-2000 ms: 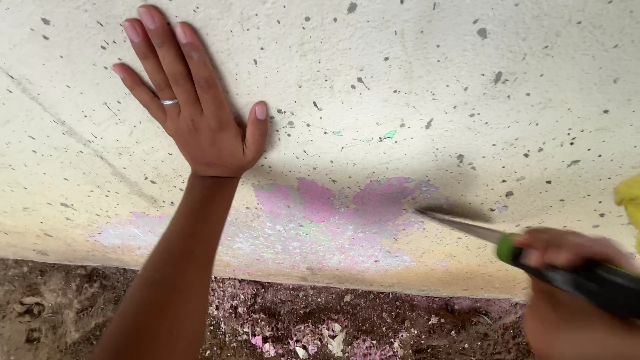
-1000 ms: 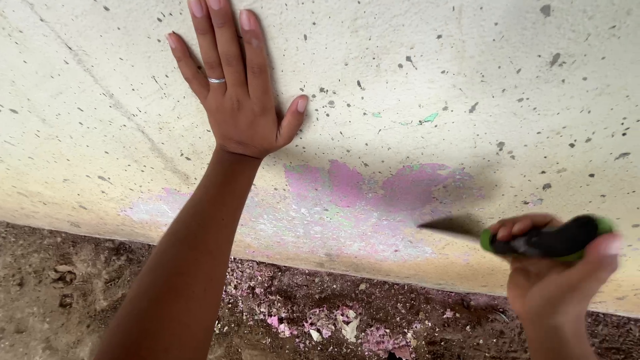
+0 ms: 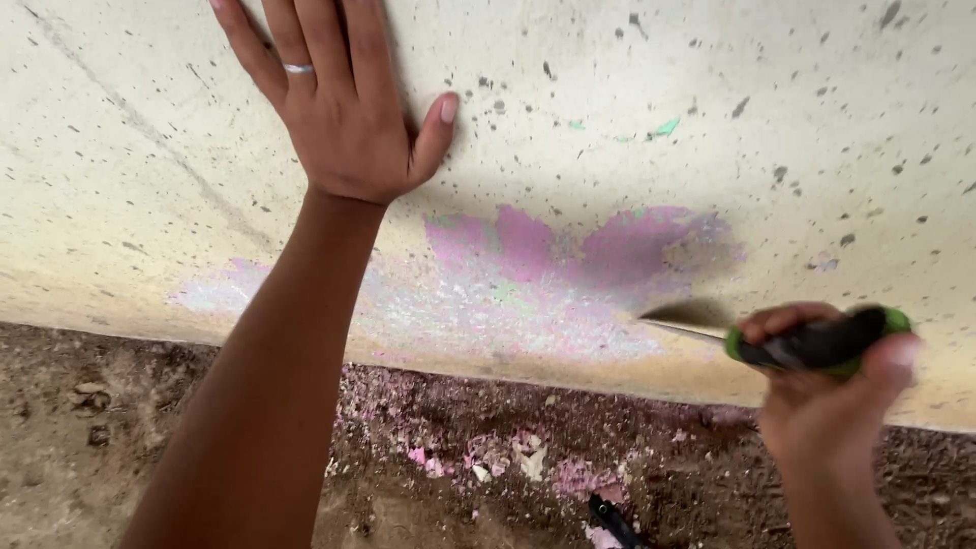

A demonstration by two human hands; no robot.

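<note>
My left hand (image 3: 347, 114), with a ring on one finger, lies flat on a pale, speckled painted wall (image 3: 564, 46), fingers spread and holding nothing. At the lower right my right hand (image 3: 827, 381) grips the black and green handle of a scraper (image 3: 816, 343); the hand is somewhat blurred. The scraper's thin metal blade points left, and its tip is at the lower right part of a patch of exposed pink and whitish paint (image 3: 526, 244). Whether the blade touches the wall cannot be told for certain. Small green spots (image 3: 668, 126) show above the patch.
Brown ground (image 3: 427, 503) runs along the wall's foot. Pink and cream paint flakes (image 3: 530, 457) are scattered there. A black object with a small round hole (image 3: 614, 521), perhaps a tool handle, lies among them at the bottom edge.
My right hand holds the scraper throughout, and its tip is lower on the patch than two seconds ago. My left hand stays flat on the wall. The black object on the ground has come into view.
</note>
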